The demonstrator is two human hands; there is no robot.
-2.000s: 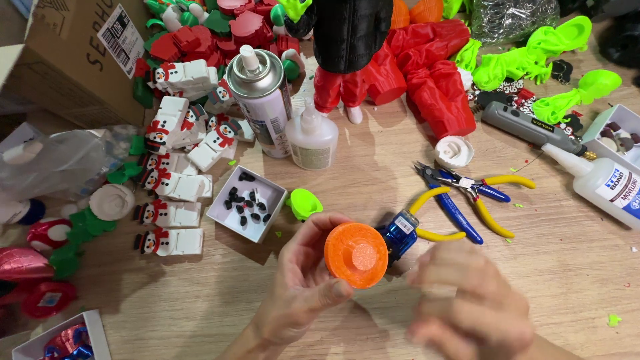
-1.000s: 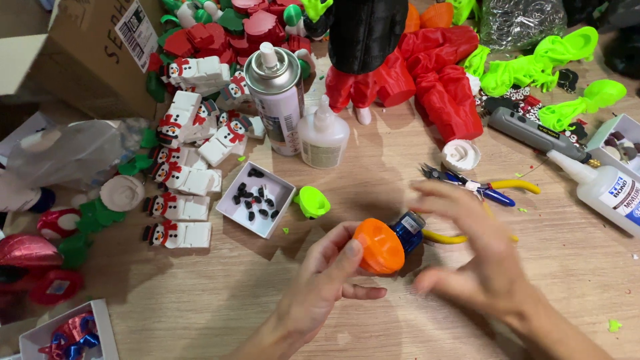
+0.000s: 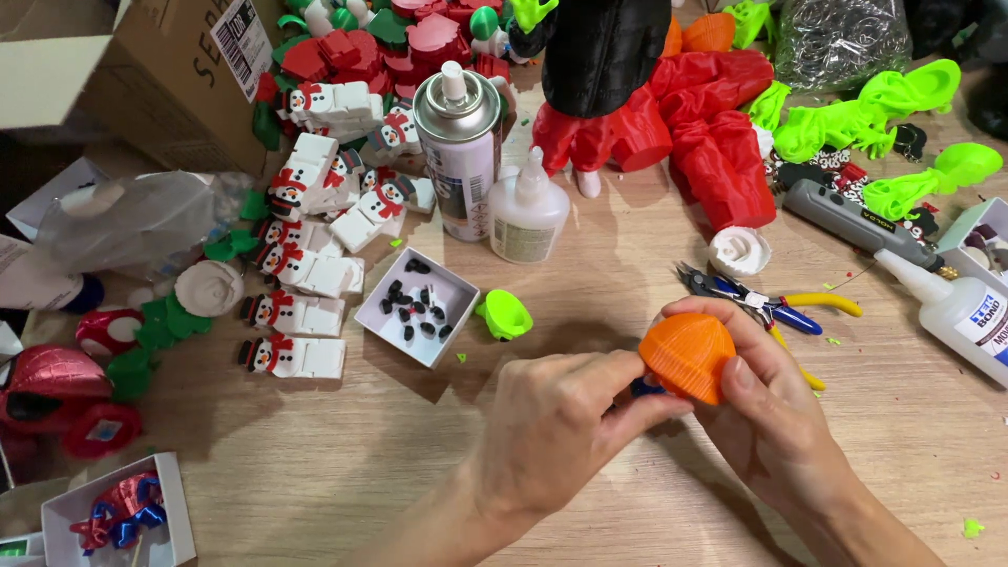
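Observation:
An orange ribbed plastic beanie-shaped piece point(image 3: 687, 358) is held between both hands, its domed side up. My left hand point(image 3: 563, 425) pinches its left lower edge with thumb and fingers. My right hand point(image 3: 768, 409) grips it from the right, thumb on the ribbed side and fingers behind. A dark blue object point(image 3: 647, 387) shows partly behind my left fingers. Just beyond my right hand lie flush cutters point(image 3: 728, 291) and yellow-handled pliers point(image 3: 823, 302). A lime green plastic piece point(image 3: 505, 314) and a white box point(image 3: 370, 315) of small black parts lie left of the hands.
White snowman figures point(image 3: 303, 358), a spray can point(image 3: 457, 157) and a glue bottle point(image 3: 529, 213) stand or lie beyond the hands. Red printed parts point(image 3: 720, 150) and a rotary tool point(image 3: 858, 223) are farther back. Another glue bottle point(image 3: 965, 315) lies at right, a cardboard box point(image 3: 185, 87) at upper left.
My right hand has moved onto the orange piece, which my left hand alone held before. The piece has turned, so its ribbed dome now shows.

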